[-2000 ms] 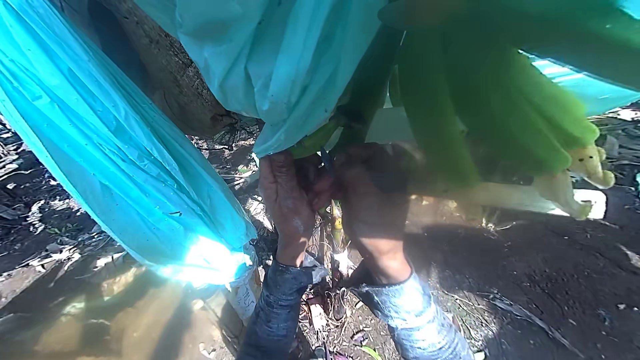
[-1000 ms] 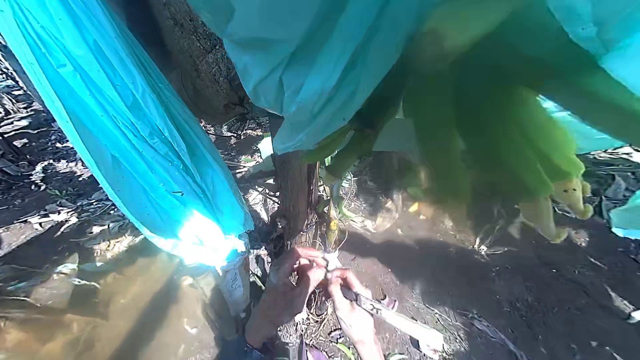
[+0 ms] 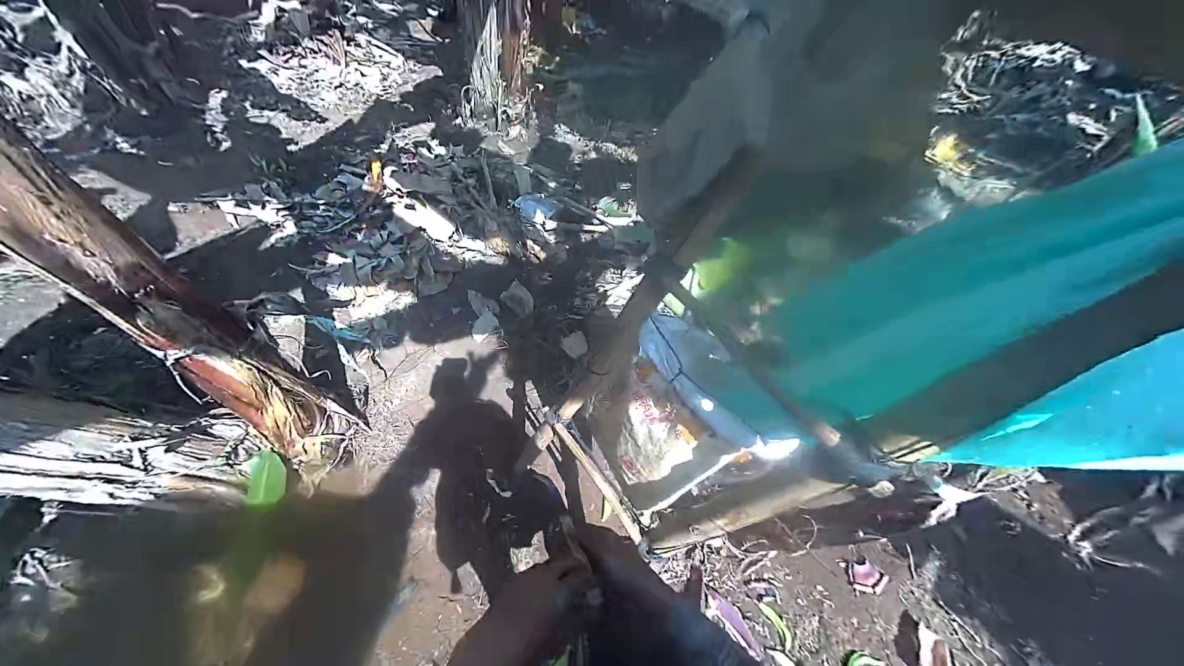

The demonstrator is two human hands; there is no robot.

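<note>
Dim and blurred at the bottom centre, my left hand (image 3: pixel 536 597) and my right hand (image 3: pixel 624 564) are close together. Their fingers lie in shadow, so whether they grip anything cannot be made out. Just above them, a thin wooden pole (image 3: pixel 601 481) slants up to a joint with other poles. A pale plastic bag (image 3: pixel 657 435) with unclear contents lies beyond, on the right side of the poles. A large blue-green plastic sheet or sleeve (image 3: pixel 934 305) stretches across the right.
A leaning banana plant stem (image 3: pixel 176 305) crosses the left side. Another stem (image 3: pixel 499 55) stands at the back. Dry leaves and plant litter (image 3: pixel 407 213) cover much of the ground. A thick pole (image 3: pixel 758 518) lies low at the right. Purple and green scraps (image 3: pixel 735 624) lie near my hands.
The view has swung widely away from the green banana bunch seen earlier. My hands came down from below the blue sleeve, between the two earlier frames, with a pale, long thing at my right hand.
</note>
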